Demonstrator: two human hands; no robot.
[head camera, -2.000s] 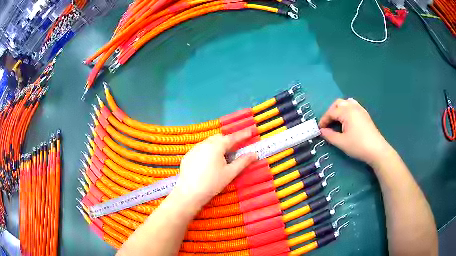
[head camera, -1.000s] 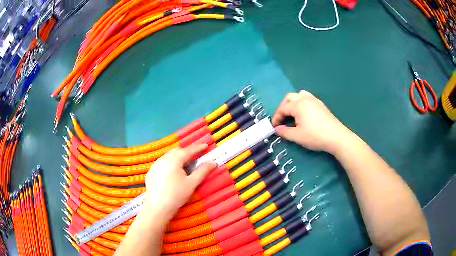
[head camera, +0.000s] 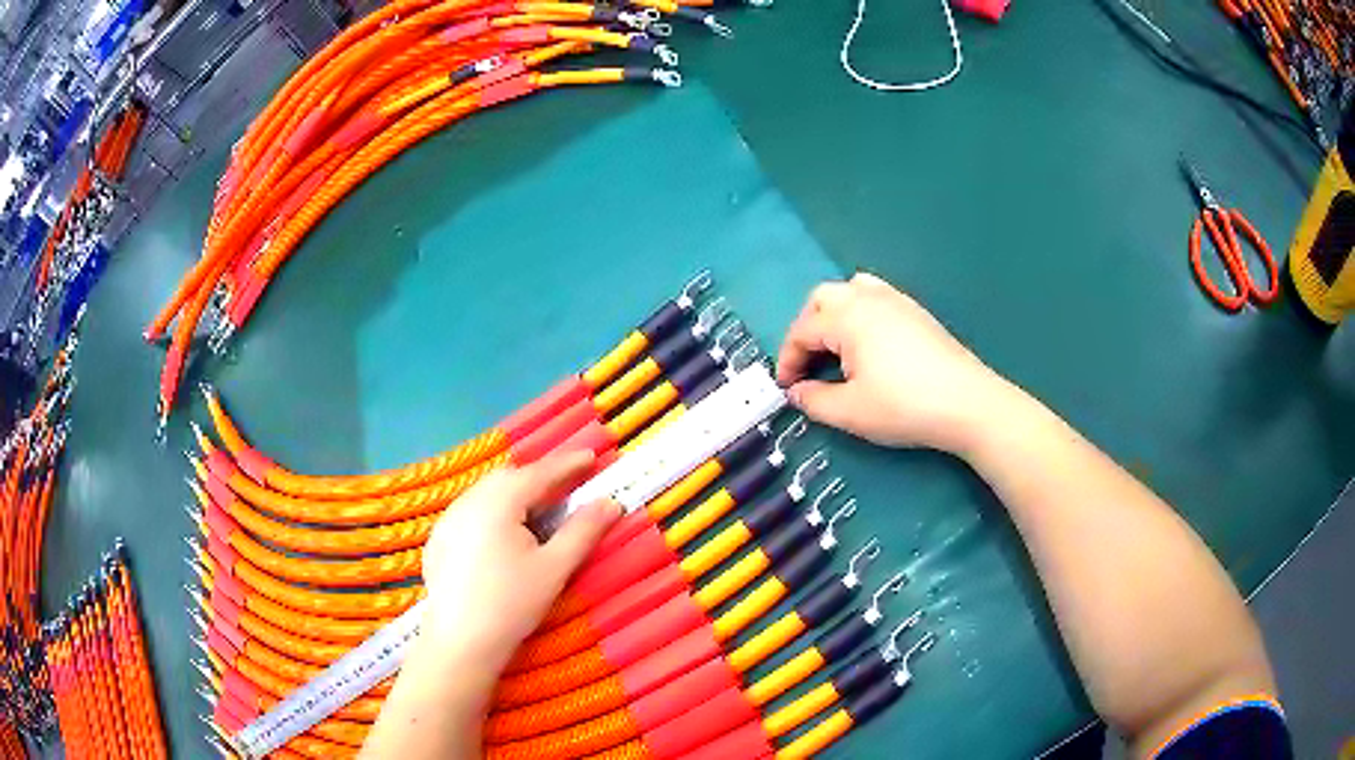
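Observation:
Several orange cable assemblies (head camera: 335, 530) lie side by side in a curved row, with red bands, yellow insulation, black sleeves and silver lugs at their right ends. A steel rule (head camera: 691, 446) lies slantwise across them. My left hand (head camera: 498, 557) rests over the middle of the rule, with thumb and index finger around it; part of the rule is hidden beneath. My right hand (head camera: 877, 364) has its thumb and bent fingers at the rule's right end, beside the lugs. Its fingertips touch or nearly touch the rule end.
More orange cables (head camera: 320, 164) lie at the upper left, and a small bundle (head camera: 109, 668) at the lower left. Orange-handled scissors (head camera: 1233, 256) and a yellow and black object (head camera: 1327, 245) are at right. A white cord loop (head camera: 902, 82) lies at the top.
The view has shifted, so the bench items sit further left and the yellow and black object shows at right. Both hands stay at the rule, which keeps about the same place on the cables.

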